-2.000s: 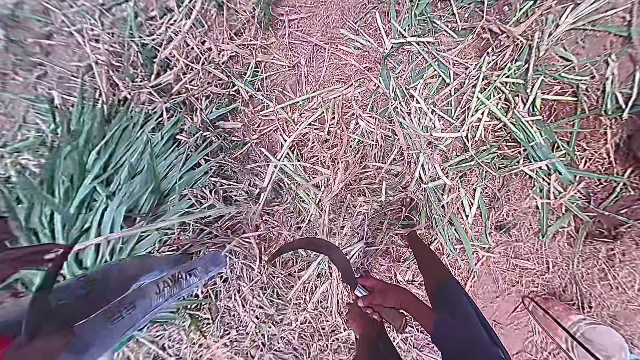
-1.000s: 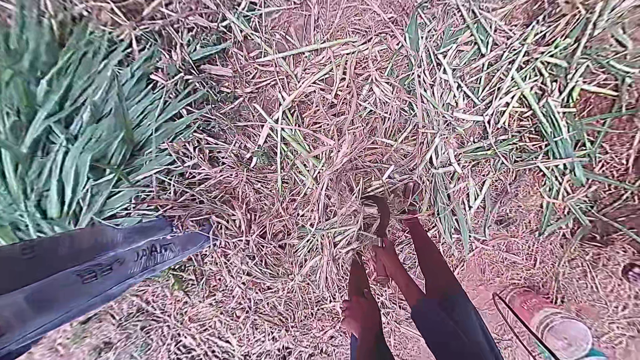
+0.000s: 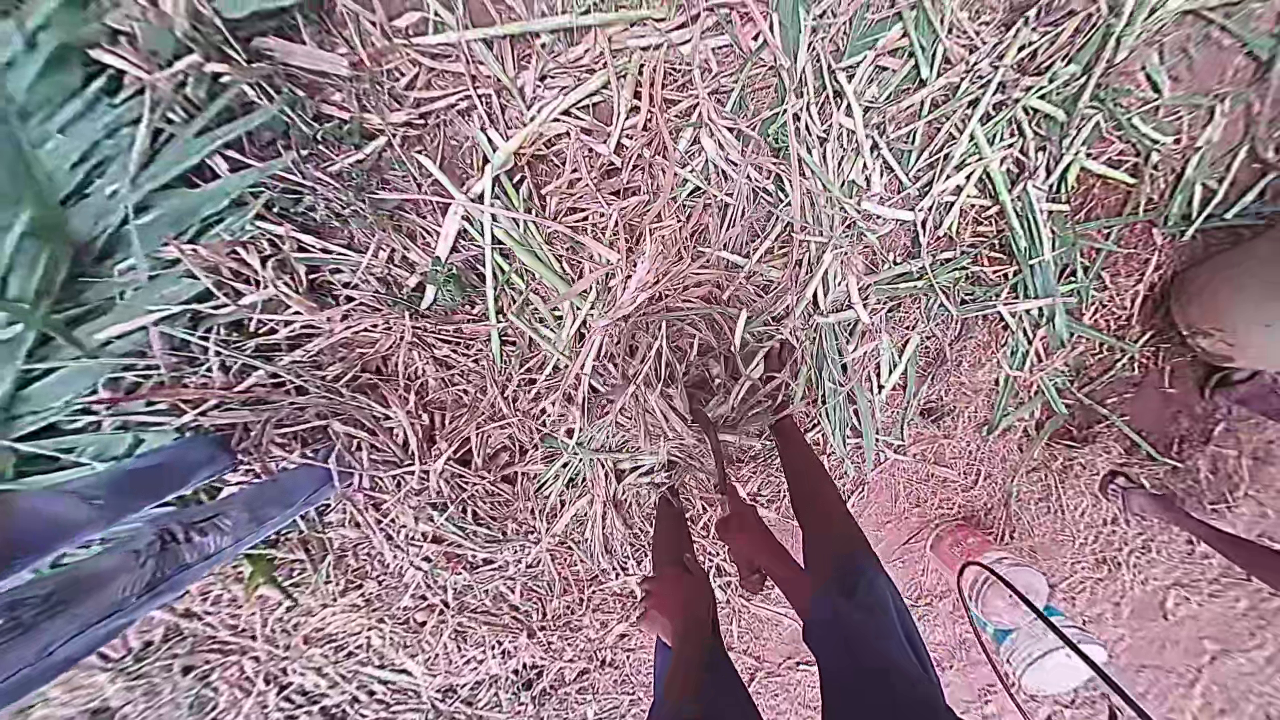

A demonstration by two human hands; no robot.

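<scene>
My right hand (image 3: pixel 748 538) is closed round the handle end of a sickle (image 3: pixel 712 440), below the middle of the view. The sickle's curved tip is partly lost in loose dry straw (image 3: pixel 640 370). Lower and to the left, my left hand (image 3: pixel 668 600) is against my left leg; its fingers are too blurred to read. My right leg (image 3: pixel 830 520), in rolled dark trousers, stands just right of the right hand, its foot partly covered by straw. Green cut stalks (image 3: pixel 850 380) lie beside that foot.
Long green leaves (image 3: pixel 110 220) fill the upper left. Dark cloth-like lengths (image 3: pixel 170 560) cross the lower left. Containers (image 3: pixel 990 580) stand lower right, near a curved black handle or cord (image 3: pixel 1040 610). Another person's sandalled foot (image 3: pixel 1130 495) and a pale rounded object (image 3: pixel 1230 300) are at right.
The sickle has gone from above the straw down into it, still in my right hand. My left hand, beside the right one two seconds ago, is now lower and apart. The view has shifted.
</scene>
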